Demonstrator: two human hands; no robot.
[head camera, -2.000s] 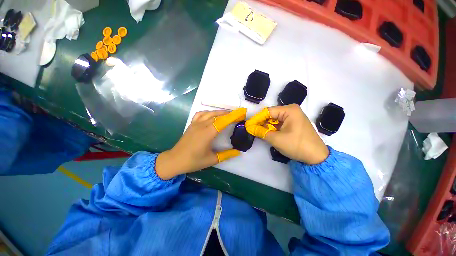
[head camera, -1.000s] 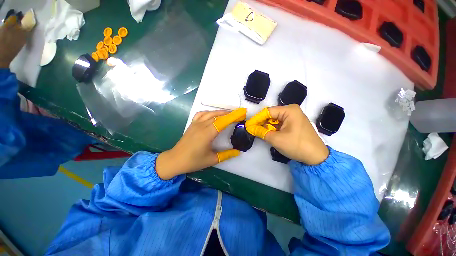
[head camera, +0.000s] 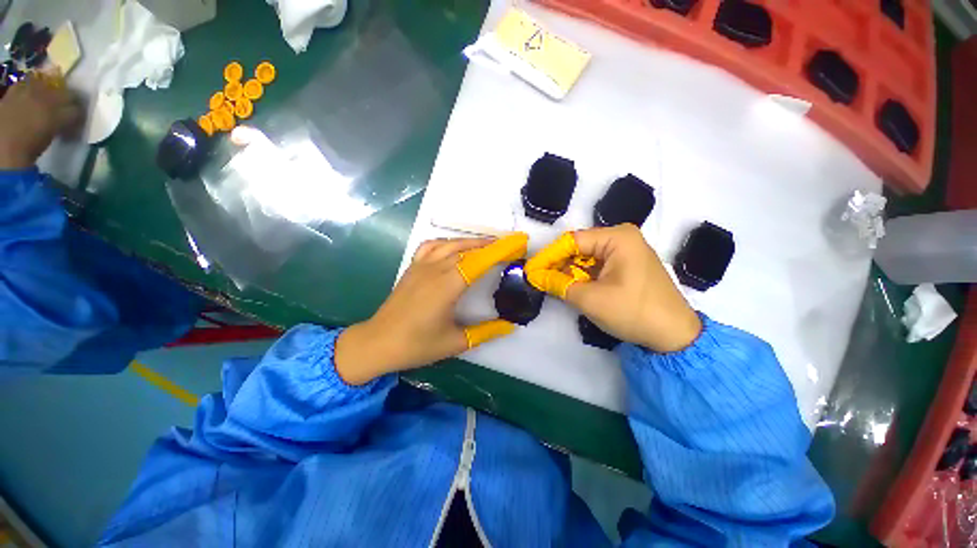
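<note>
A black glossy watch case (head camera: 519, 297) is at the near part of the white work sheet (head camera: 471, 139). My left hand (head camera: 426, 297), with yellow-orange finger cots, holds it between its fingertips. My right hand (head camera: 611, 280), also in finger cots, has its fingertips pinched together at the case's upper right edge; whether they hold anything thin cannot be told. Three more black cases lie beyond my hands: one (head camera: 550, 187), a second (head camera: 625, 203) and a third (head camera: 705, 255). Another case (head camera: 597, 333) is partly hidden under my right hand.
A red-orange foam tray (head camera: 686, 45) with black parts stands at the back right. A label block (head camera: 541, 51) lies on the sheet. Loose finger cots (head camera: 233, 96) and a round black object (head camera: 182, 149) lie left. A translucent bottle (head camera: 930, 247) is right. Another person's hand (head camera: 38, 120) is far left.
My hands and the held case keep nearly the same place. The other person's hand has come into view at the far left, over the parts there.
</note>
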